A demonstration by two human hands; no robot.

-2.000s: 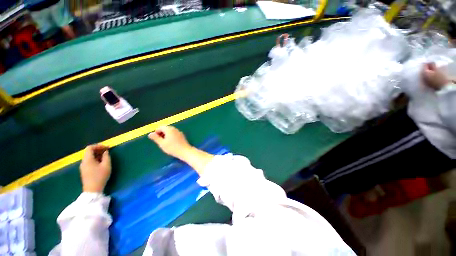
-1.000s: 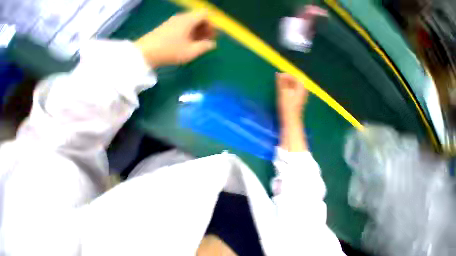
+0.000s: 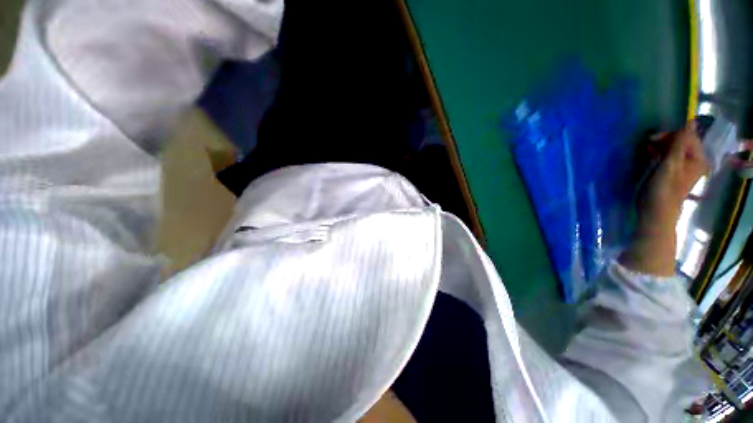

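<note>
A glossy blue film sheet (image 3: 565,178) lies on the green table (image 3: 487,74) in the right half. My right hand (image 3: 677,178) is beyond the film at the far right, with its fingertips at the yellow stripe. Its fingers are bent together. A small dark spot and something pale and shiny show by the fingertips, too unclear to name, and I cannot tell whether the hand holds anything. My left hand is not in view; a white sleeve (image 3: 165,58) shows at the upper left.
The brown table edge (image 3: 438,107) runs down the middle. My white smock (image 3: 314,306) fills the lower part. The yellow stripe (image 3: 693,58) and a second yellow line (image 3: 726,235) are at the right rim, with blurred clutter beyond.
The view has turned and swung toward my lap. My left hand has gone out of the picture. The film and my right hand now appear farther right. The clear plastic heap is no longer recognisable.
</note>
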